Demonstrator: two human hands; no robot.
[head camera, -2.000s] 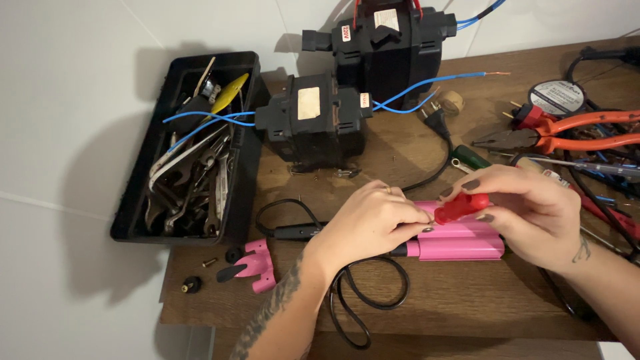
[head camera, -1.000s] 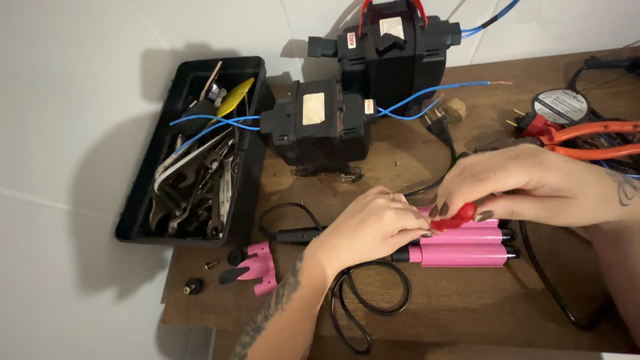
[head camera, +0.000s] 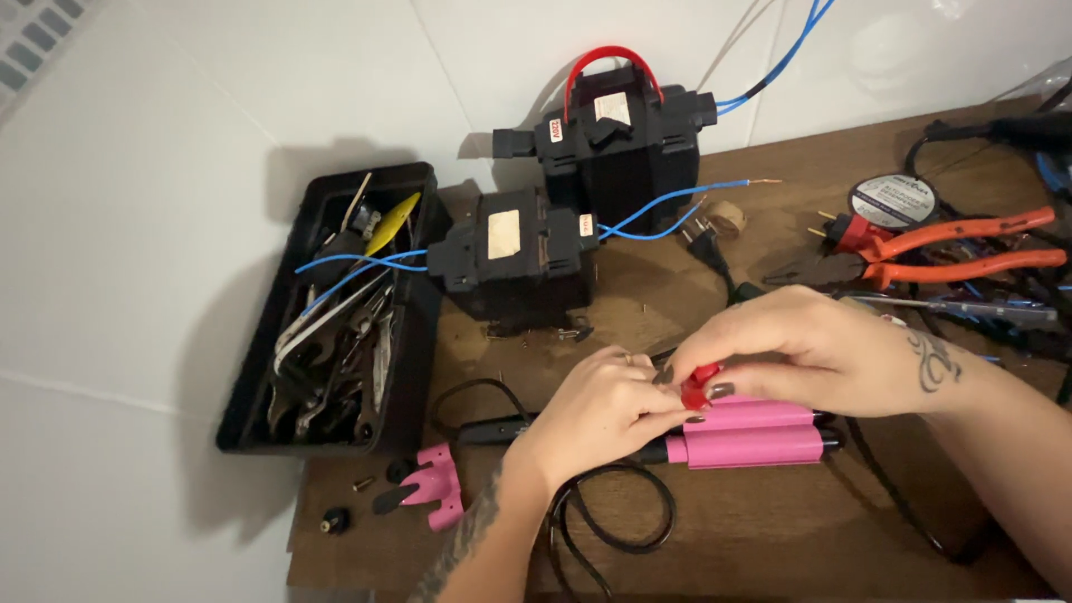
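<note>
My right hand (head camera: 779, 356) pinches a small red handle (head camera: 700, 387), seemingly a screwdriver's, between thumb and fingers. Any shaft is hidden by the fingers. Against it rests my left hand (head camera: 599, 410), its fingertips at the left end of a pink multi-barrel hair waver (head camera: 754, 444); whether it grips the tool or a small part, I cannot tell. The waver lies on the wooden table, its black handle (head camera: 490, 430) showing left of my left hand. A loose pink plastic cover piece (head camera: 435, 488) with a black lever lies further left, near a small screw (head camera: 363, 483) and a black knob (head camera: 335, 520).
Two black transformers (head camera: 511, 251) (head camera: 620, 142) with blue wires stand at the back. Left is a black toolbox (head camera: 419, 335) of wrenches. Orange-handled pliers (head camera: 963, 247), a solder spool (head camera: 893, 201) and tangled cables lie right. A black cord (head camera: 662, 536) loops in front; a power plug (head camera: 705, 247) lies behind.
My right hand has turned lower and flatter over the red handle since two seconds ago. My left hand stays at the waver's left end.
</note>
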